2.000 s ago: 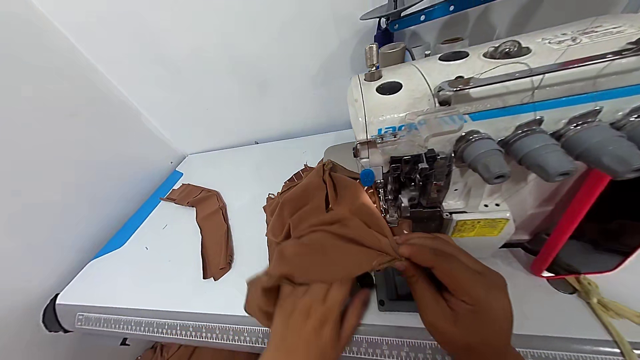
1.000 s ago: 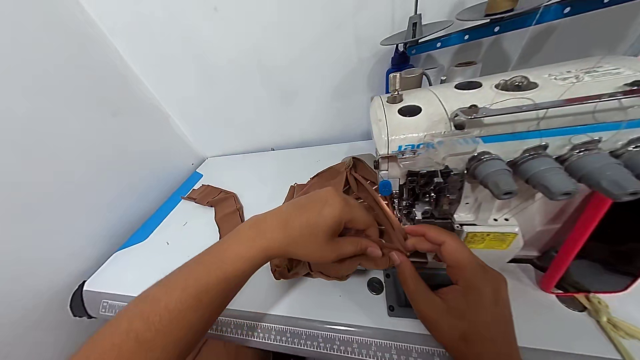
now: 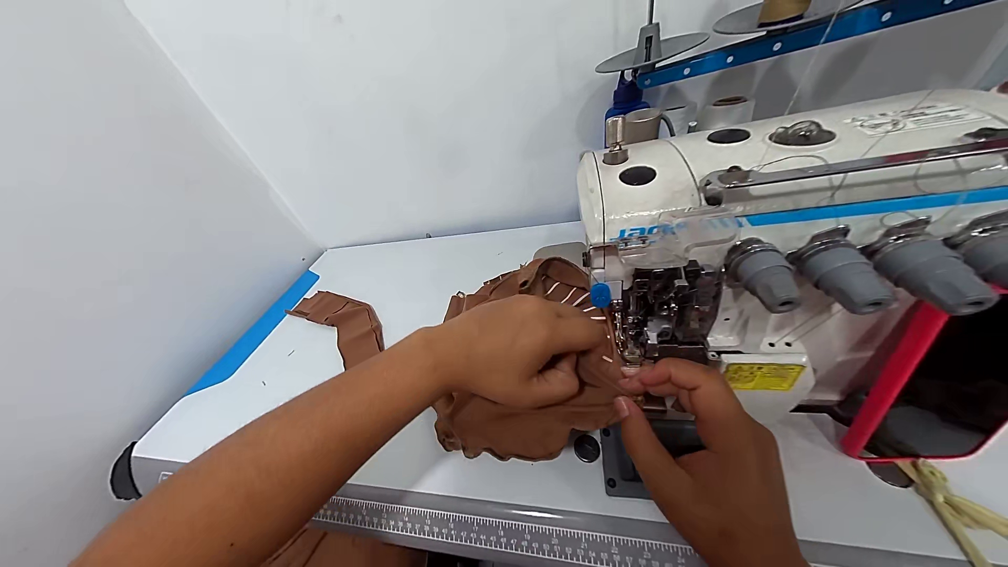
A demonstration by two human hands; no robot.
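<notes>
Brown fabric [image 3: 504, 425] lies bunched on the white sewing table, its edge at the presser foot of a Jack overlock sewing machine [image 3: 661, 181]. My left hand [image 3: 512, 350] rests over the fabric with curled fingers gripping a fold, just left of the needle area. Close in front of the presser foot, my right hand [image 3: 701, 449] pinches the fabric's edge between thumb and fingers. Light stitches or stripes show on the fabric behind my left hand. The needle itself cannot be made out.
A separate brown fabric strip [image 3: 354, 327] lies at the left, by blue tape [image 3: 256, 335]. A measuring tape [image 3: 504, 531] runs along the table's front edge. Thread tension knobs [image 3: 764, 276] face forward. A red-framed object [image 3: 894, 382] and pale cord [image 3: 945, 496] are at the right.
My left hand has gone from the fabric's near end up to beside the presser foot. The fabric is more bunched than two seconds ago. My right hand still pinches its edge.
</notes>
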